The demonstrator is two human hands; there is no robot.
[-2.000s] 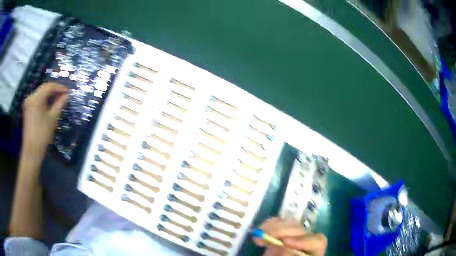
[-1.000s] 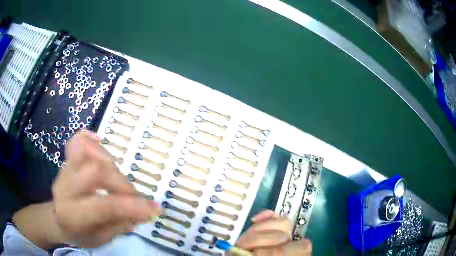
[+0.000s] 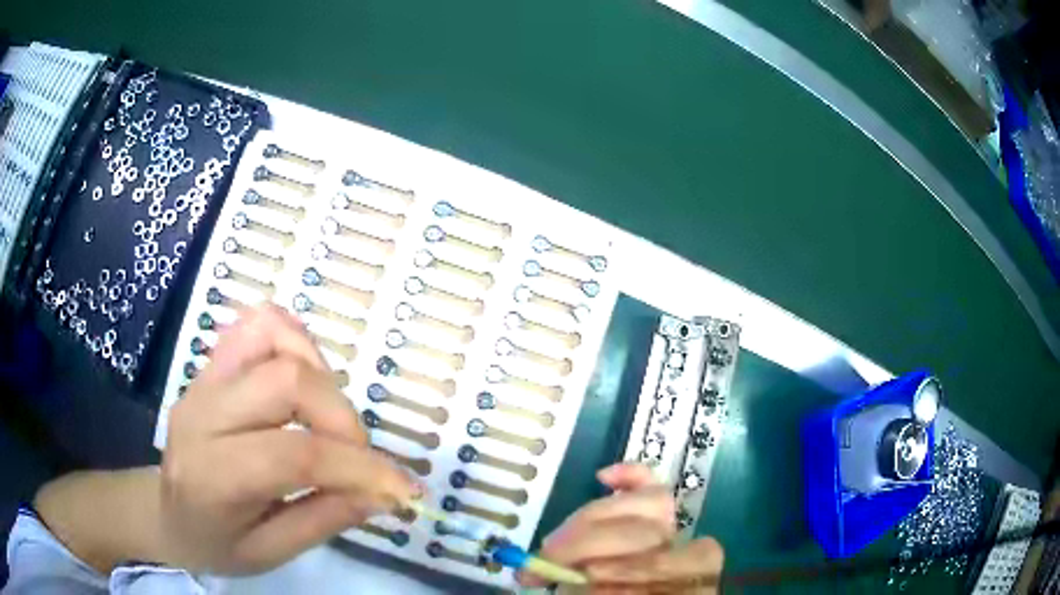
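Note:
The white parts tray has columns of tan dumbbell-shaped slots, many with a round head at one end. My left hand is over the tray's lower left, fingertips pinched on a thin pale stick; whether a small part is there too I cannot tell. My right hand is at the tray's lower right corner, holding the yellow brush with a blue part like a pen. The brush's blue end and the stick's end meet near a small part at the lower slots. My left hand hides several slots.
The black tray of loose silver rings is left. Two fixture bars lie right of the white tray. A blue bin with a bottle stands farther right, beside a pile of small metal parts. A pale rail curves beyond.
My left hand has come from the black tray across the white tray toward the brush. My right hand stays near the tray's lower right, the brush now meeting the stick.

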